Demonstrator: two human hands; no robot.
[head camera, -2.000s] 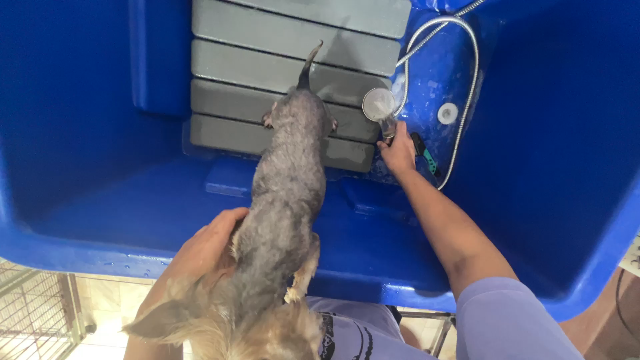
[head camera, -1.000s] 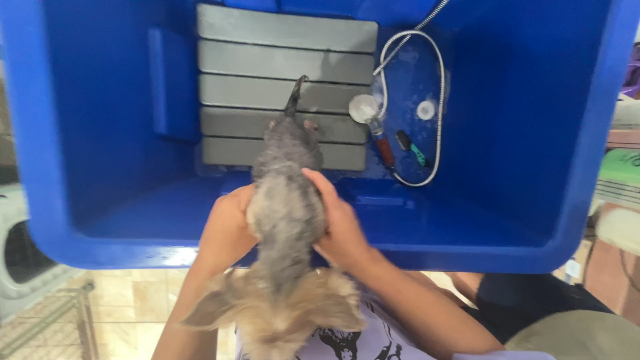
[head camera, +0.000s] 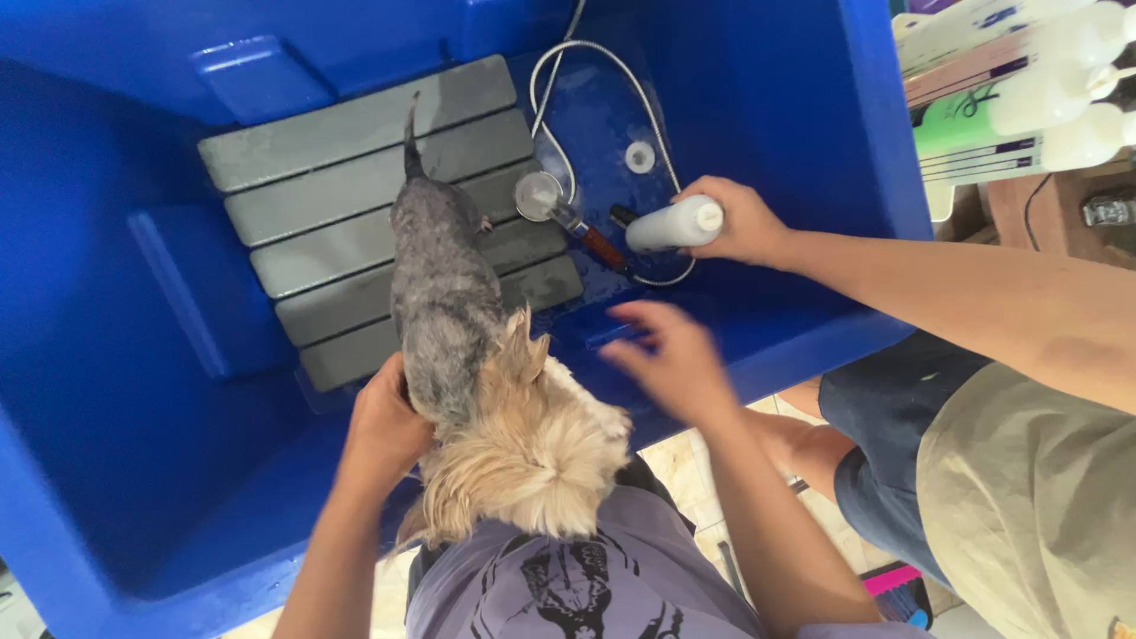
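A small dog (head camera: 444, 293) with a wet grey body and a tan, long-haired head stands in a blue tub (head camera: 80, 355), its head by my shirt at the near rim. My left hand (head camera: 388, 417) rests against the dog's side near the shoulder. Blurred and with fingers apart, my right hand (head camera: 670, 355) is in the air right of the dog's head, touching nothing. Beyond it, a co-worker's hand (head camera: 735, 222) holds a whitish plastic bottle (head camera: 674, 225) over the tub. The shower head (head camera: 539, 196) with a brown-red handle lies on the tub floor.
Grey slats (head camera: 355, 169) cover part of the tub floor. A metal shower hose (head camera: 652, 106) loops around a white drain fitting (head camera: 640, 157). A dark-handled tool (head camera: 623, 215) lies partly behind the bottle. The co-worker stands at the right, below several large bottles (head camera: 1047, 111).
My right hand has let go of the dog and moved off to the right. A co-worker's arm with a bottle has come in from the right. The view has turned.
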